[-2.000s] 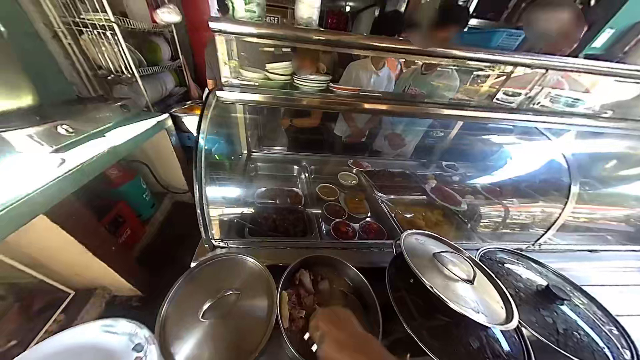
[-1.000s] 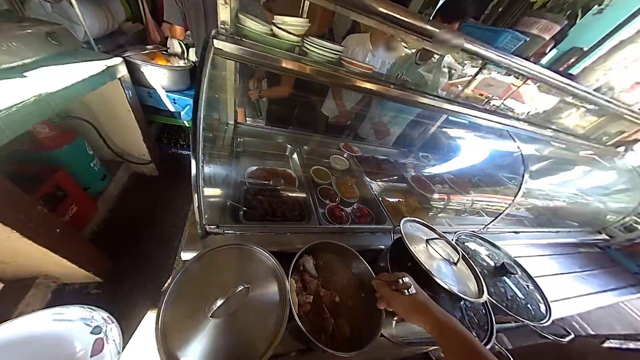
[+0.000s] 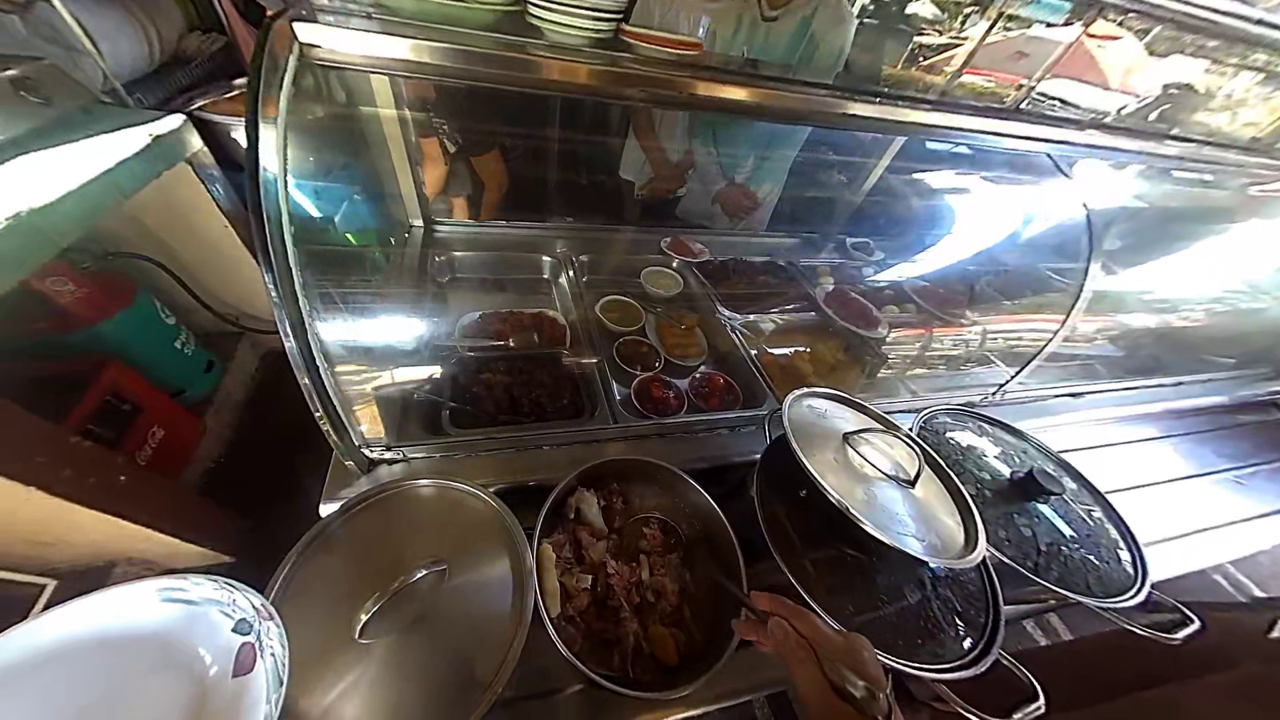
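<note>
At the lower right, my right hand [image 3: 815, 655] is closed around the handle of a ladle [image 3: 735, 592], whose round bowl sits in the broth of an uncovered steel pot [image 3: 545, 625]. Chunks of meat on the bone [image 3: 600, 570] fill the left part of this pot. A white bowl with a leaf pattern [image 3: 130, 650] shows at the lower left; what holds or supports it is hidden. My left hand is out of frame. Left of the meat pot, a steel lid [image 3: 440, 540] covers another pot.
A black pot [image 3: 870, 610] with a steel lid [image 3: 870, 470] tilted on it stands close right of my hand, beside a glass-lidded pot [image 3: 1060, 550]. Behind runs a glass display case [image 3: 600, 150] with food trays. People stand beyond it. A red crate [image 3: 130, 420] is at left.
My right hand, at the meat pot's right rim one second ago, is now lower and holds the ladle in the broth. The view has moved closer to the pots.
</note>
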